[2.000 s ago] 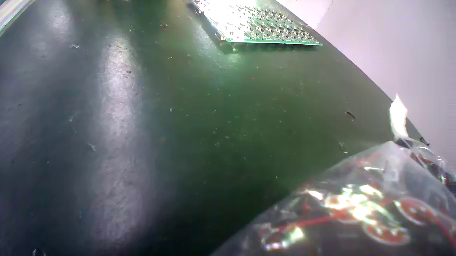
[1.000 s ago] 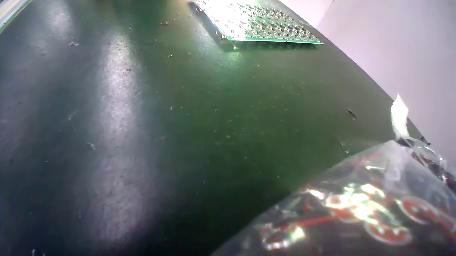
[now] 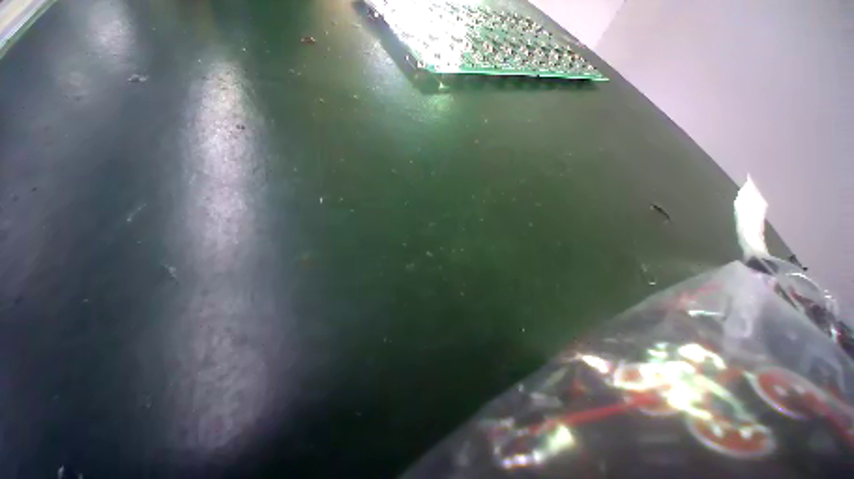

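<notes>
A clear plastic bag with red markings point(image 3: 655, 402) lies at the lower right, cut off by the picture's bottom and right edges. Light glints on its film and its contents are hard to make out. A green circuit board panel point(image 3: 506, 47) with rows of small silvery components lies at the top, cut off by the upper edge, with strong glare on its left part. Neither my left hand nor my right hand is in the picture.
The dark green bench top point(image 3: 403, 234) fills most of the view, with small specks and a long light reflection. A white scrap point(image 3: 750, 220) stands up by the bag's top corner. A pale grey surface point(image 3: 749, 84) lies beyond the bench edge at right.
The view has shifted very slightly. The bag and the circuit board panel otherwise look the same.
</notes>
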